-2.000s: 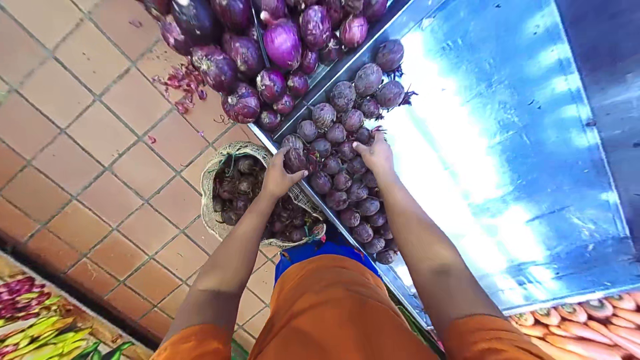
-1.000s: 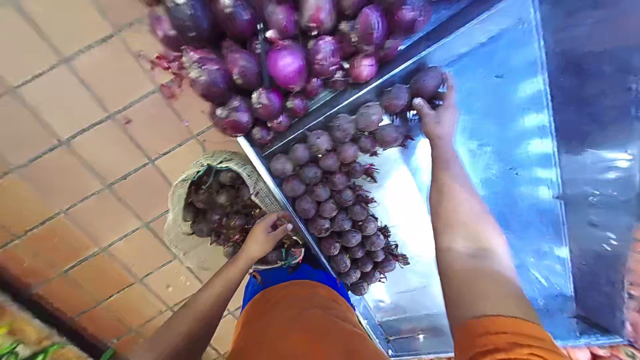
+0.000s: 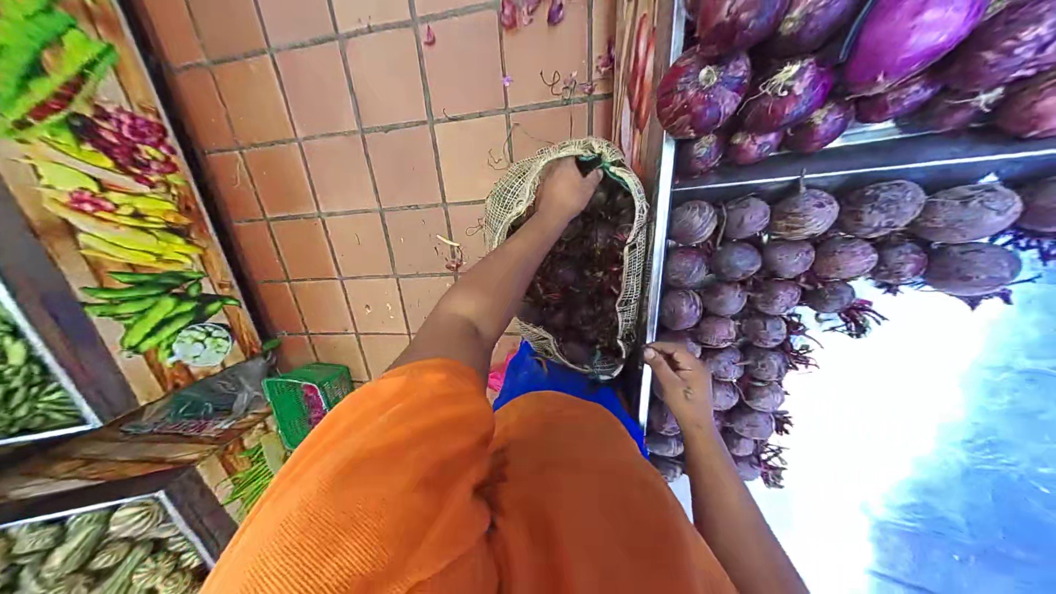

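My left hand (image 3: 568, 190) is at the far rim of an open-mesh sack (image 3: 631, 285), its fingers bent by the edge; whether they grip the mesh cannot be told. Many dark beetroots (image 3: 569, 289) fill the sack, which stands on the floor against the display. On the right, my right hand (image 3: 681, 379) hovers at the metal edge of the bin, thumb and fingertips close together, with no beetroot visible in it. Beside and beyond it, beetroots (image 3: 788, 258) lie in neat rows on the metal shelf (image 3: 949, 462), some with root or stem tufts facing right.
Red onions (image 3: 705, 91) fill the bin beyond a metal divider (image 3: 866, 161). Loose onion skins lie on the tiled floor (image 3: 404, 165). At the left are yellow and green peppers (image 3: 153, 305), a green plastic basket (image 3: 305, 400) and ridged green vegetables (image 3: 107, 544) in a bin.
The view has turned toward the sack and floor. My right hand has come back from the far row of beetroots to the bin's near edge. My left hand has moved to the sack's far rim.
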